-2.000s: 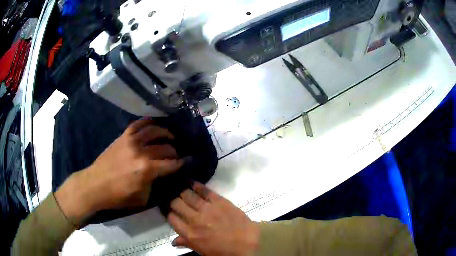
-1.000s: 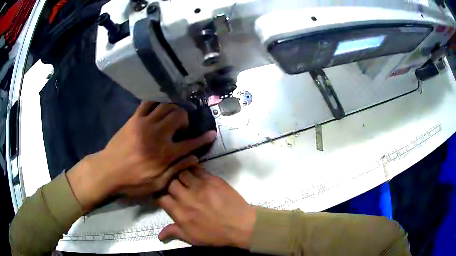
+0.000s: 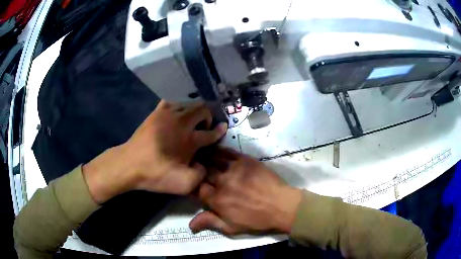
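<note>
The black fabric panel (image 3: 96,101) lies on the white table left of the needle area, with a part of it reaching the front table edge. My left hand (image 3: 162,144) lies on the panel with its fingertips close to the presser foot (image 3: 233,109). My right hand (image 3: 247,189) is just right of and below it, its fingers at the panel's edge near my left hand. Both hands hold the fabric edge between them; the exact grip is hidden under the fingers. The sewing machine head (image 3: 162,60) stands over the fabric.
Dark thread snips (image 3: 350,114) lie on the machine bed to the right. A short tan strip (image 3: 336,154) is below them. The control panel (image 3: 384,71) has a lit screen. A ruler scale (image 3: 167,234) runs along the front edge. Red material (image 3: 20,15) is at the upper left.
The panel has turned, and a black part of it now shows at the front edge below my left wrist. Both hands remain close together near the needle. The camera view has shifted.
</note>
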